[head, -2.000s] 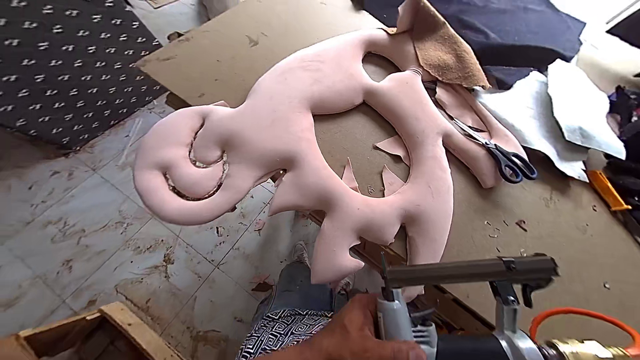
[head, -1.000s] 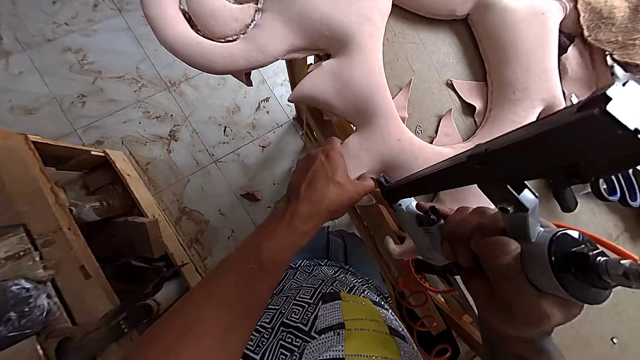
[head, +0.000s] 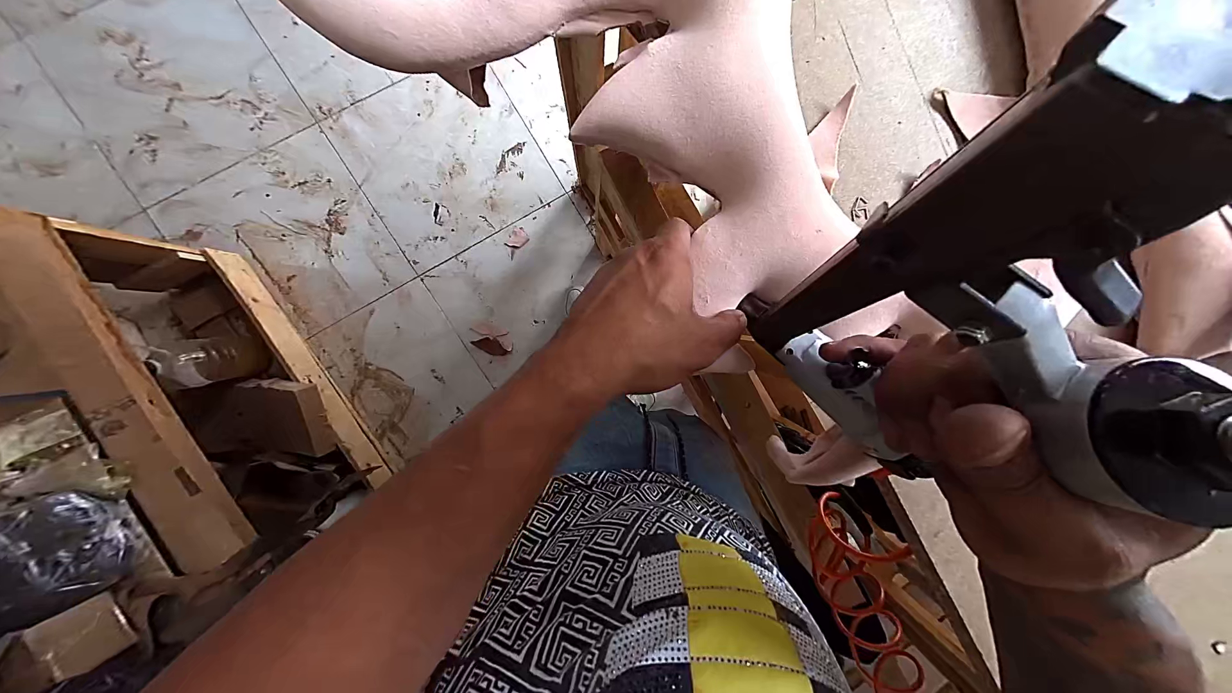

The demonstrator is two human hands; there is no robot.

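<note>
My right hand (head: 972,433) grips a pneumatic staple gun (head: 962,212), whose nose touches the pink fabric-covered padded panel (head: 741,125) near its lower edge. Beside that nose, my left hand (head: 654,308) pinches the panel's edge, thumb against the face and fingers curled over the rim. The panel has a curved, scalloped outline with pointed lobes, and loose fabric flaps stand up at its inner opening. What the left fingertips hold underneath is hidden.
Wooden framing of the workbench (head: 760,395) runs under the panel. An orange coiled air hose (head: 857,587) hangs beside it. At the left stands a wooden crate (head: 144,414) with blocks, a jar and plastic-wrapped items. Scraps lie on the stained tile floor (head: 385,212).
Since two seconds ago, my left hand has come to the panel's edge and the staple gun's nose has come onto the fabric. The view has moved closer to the lower edge.
</note>
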